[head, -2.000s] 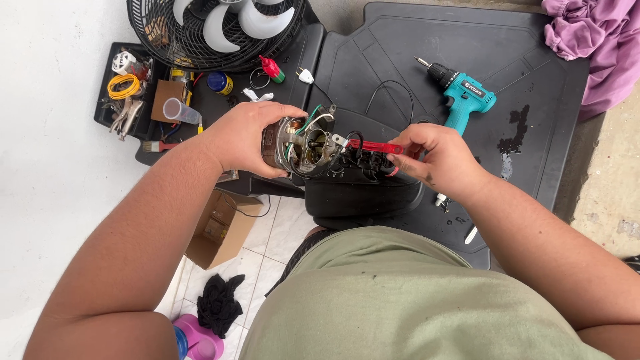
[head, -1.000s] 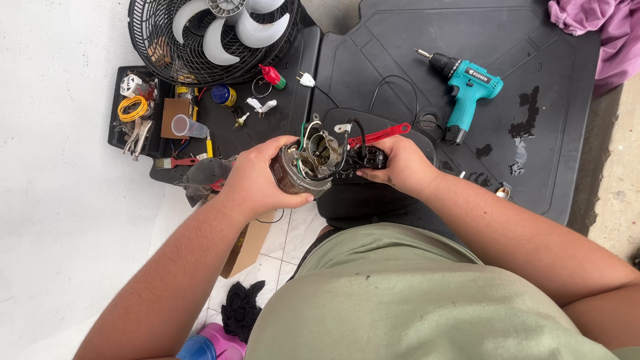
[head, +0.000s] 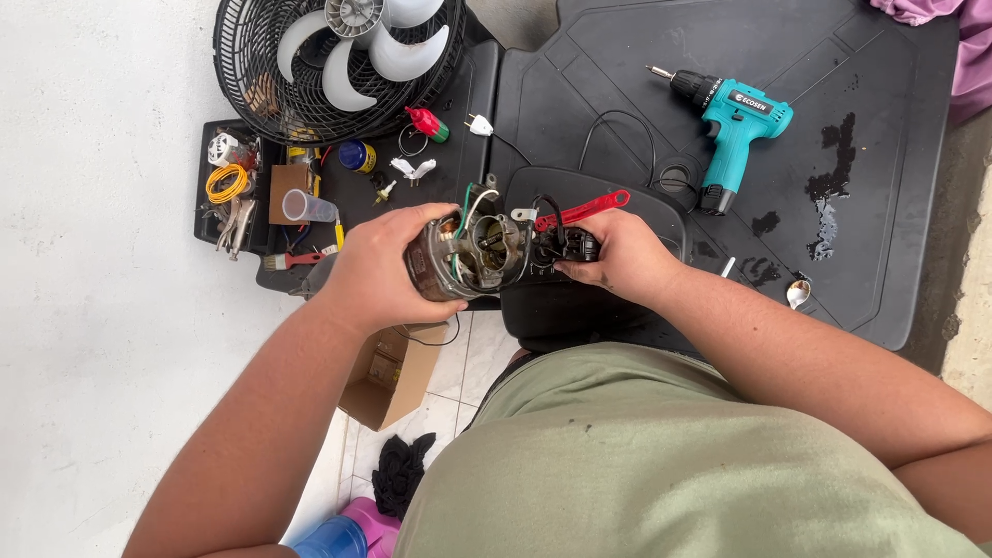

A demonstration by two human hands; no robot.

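Observation:
My left hand (head: 380,267) grips an electric fan motor (head: 442,263) from its left side, thumb below and fingers above. Copper windings, green and white wires and an open metal housing show on the motor. My right hand (head: 624,256) holds a black plastic part (head: 580,245), probably a switch block, joined to the motor by a black cable. A red wrench (head: 593,208) slants just above that part, touching or close to my right fingers; whether they hold it I cannot tell. A black plastic base (head: 604,310) lies beneath.
A cordless drill (head: 736,128) lies on the black table (head: 876,194) near a small spoon (head: 798,293). At the upper left are a fan grille with blades (head: 341,77), a tool box (head: 203,163), a blue-lidded jar (head: 356,156) and a white plug (head: 480,125). A cardboard box (head: 403,380) stands below.
Two seconds ago the red wrench was at my right fingertips, lying nearly level; now it slants up to the right. My right hand has moved onto the black part. The motor remains in my left hand.

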